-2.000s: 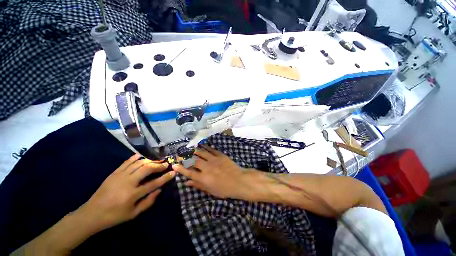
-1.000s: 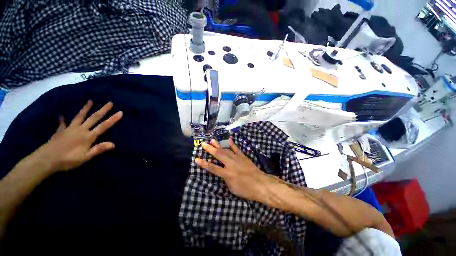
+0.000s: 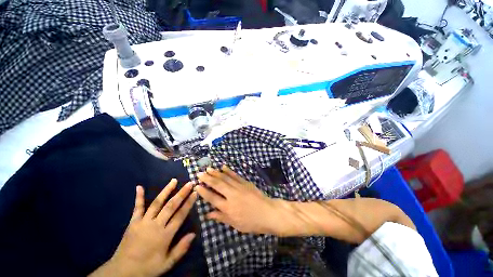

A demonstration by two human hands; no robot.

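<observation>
The black fabric (image 3: 70, 200) lies flat at the left, under and around my left hand (image 3: 154, 235). The checked fabric (image 3: 238, 246) lies beside it and runs up to the presser foot area (image 3: 186, 154) of the white sewing machine (image 3: 243, 65). My left hand rests with spread fingers on the black fabric, its fingertips near the edge between the two fabrics. My right hand (image 3: 235, 200) lies palm down on the checked fabric, just below the presser foot. The needle itself is too small to tell.
More checked fabric (image 3: 65, 43) is heaped behind the machine. Dark snips (image 3: 305, 144) lie on the bed. A parts tray (image 3: 392, 132) and hanging strips (image 3: 367, 167) are at the right end. A blue bin (image 3: 411, 213) and a red stool (image 3: 435, 178) stand at the right.
My left hand has moved from far out on the black fabric to the edge beside my right hand. My right hand stays on the checked fabric. The view has shifted.
</observation>
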